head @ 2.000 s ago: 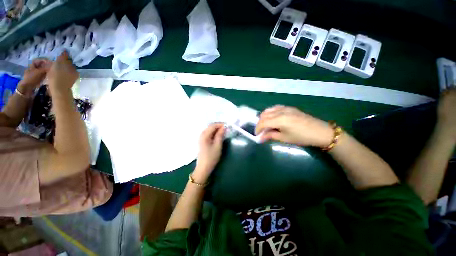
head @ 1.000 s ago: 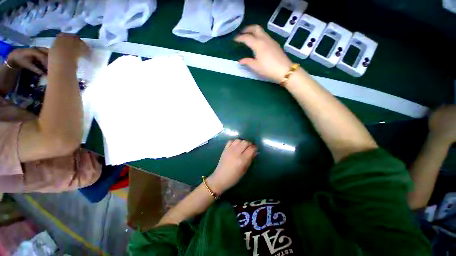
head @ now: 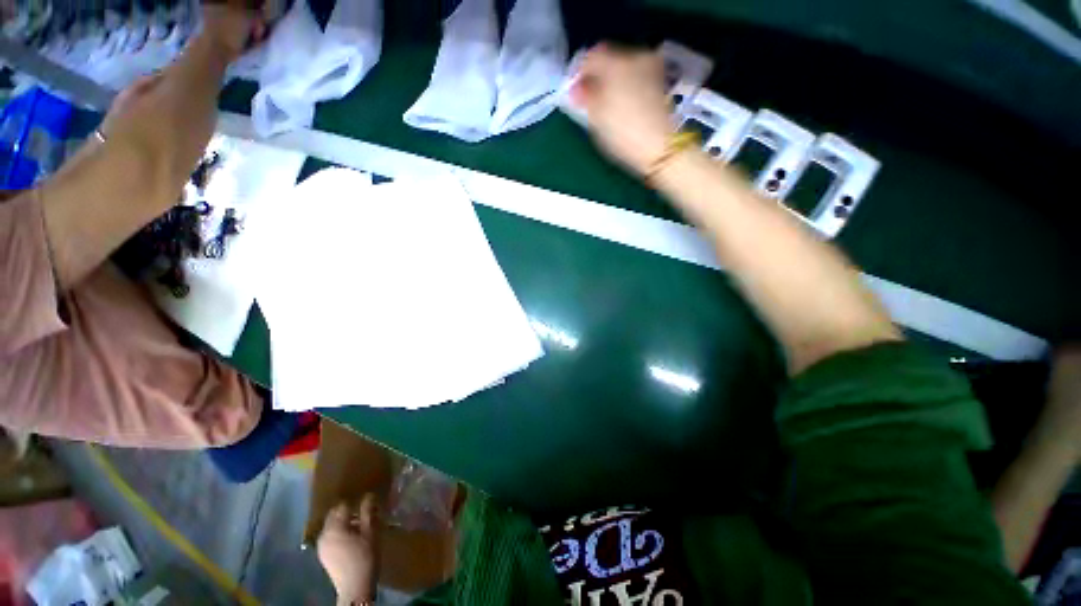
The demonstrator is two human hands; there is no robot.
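Note:
Several white device units with dark windows lie in a row on the green belt. My right hand is blurred over the belt at the left end of the row; something pale shows at its fingertips, but I cannot tell whether it is gripped. Two white wrapped units stand side by side just left of it. A fanned stack of thin white sheets lies on the dark green worktop. My left hand is low, in front of the brown carton below the table edge, with no object visible in it.
A pale rail runs between worktop and belt. At left, a neighbouring worker's arms reach over small black accessories on white material. A blue bin stands at far left. Another person's arm shows at the right edge.
The earlier wrapping between my hands is gone; a second wrapped unit stands on the belt. My left hand has dropped from the worktop to the carton. My right hand has moved over the belt.

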